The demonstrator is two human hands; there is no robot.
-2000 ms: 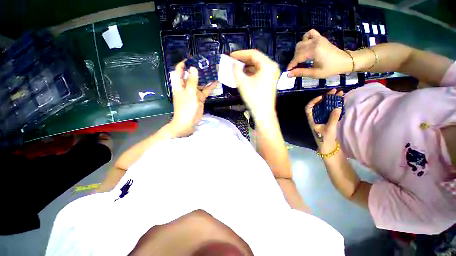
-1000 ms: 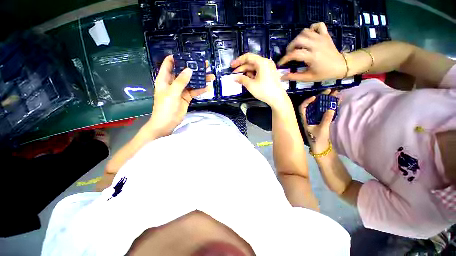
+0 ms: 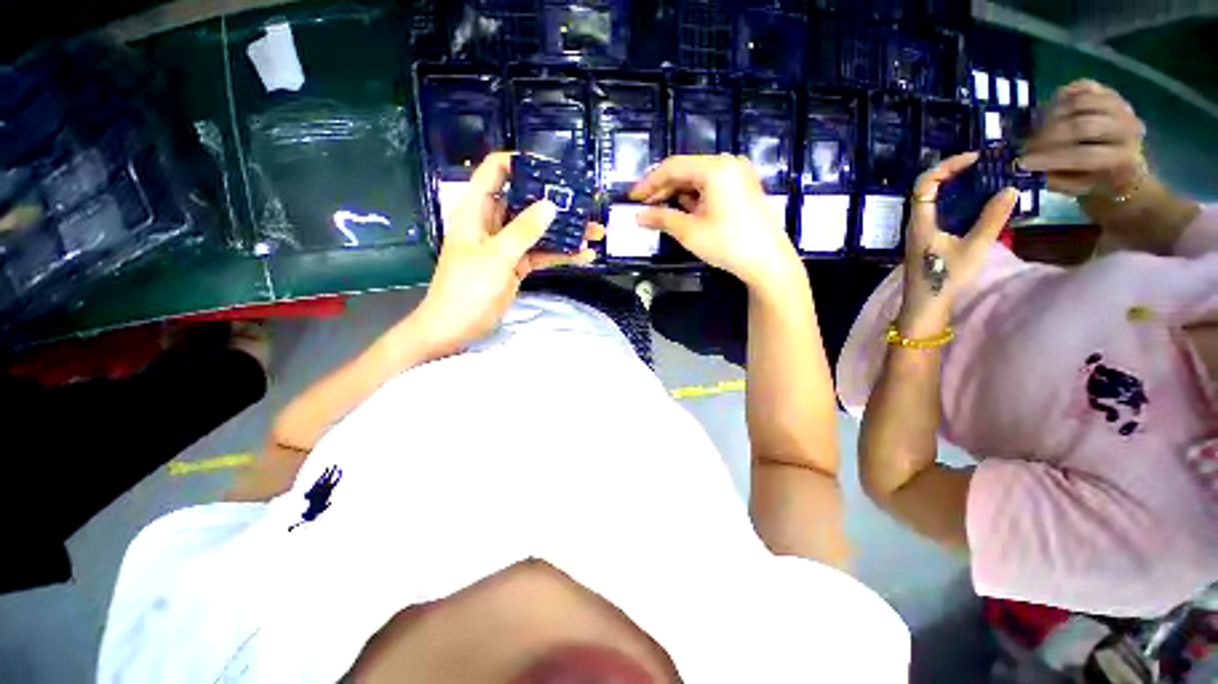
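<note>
My left hand (image 3: 488, 247) holds a dark blue-black keypad (image 3: 572, 225) with a square ring key, keys facing up. My right hand (image 3: 728, 221) is at the near end of a slot in the black housing tray (image 3: 597, 83). Its thumb and fingertips are at the upper edge of a white keypad back (image 3: 631, 234) lying in that slot. The fingers are slightly apart, with nothing clearly gripped. White pieces also show in the near ends of other slots, such as this white piece (image 3: 824, 225); my right hand hides part of the row.
More black trays lie behind. A clear plastic sheet (image 3: 321, 167) and white paper scrap (image 3: 277, 56) lie on the green surface (image 3: 200, 287) at left, beside a shiny plastic pack (image 3: 80, 214). At right, a co-worker in pink (image 3: 1055, 441) holds a keypad (image 3: 979, 194).
My right hand has moved from holding a white piece beside the keypad down to the tray slot. My left hand still holds the keypad. The co-worker's hands have moved right, uncovering tray slots.
</note>
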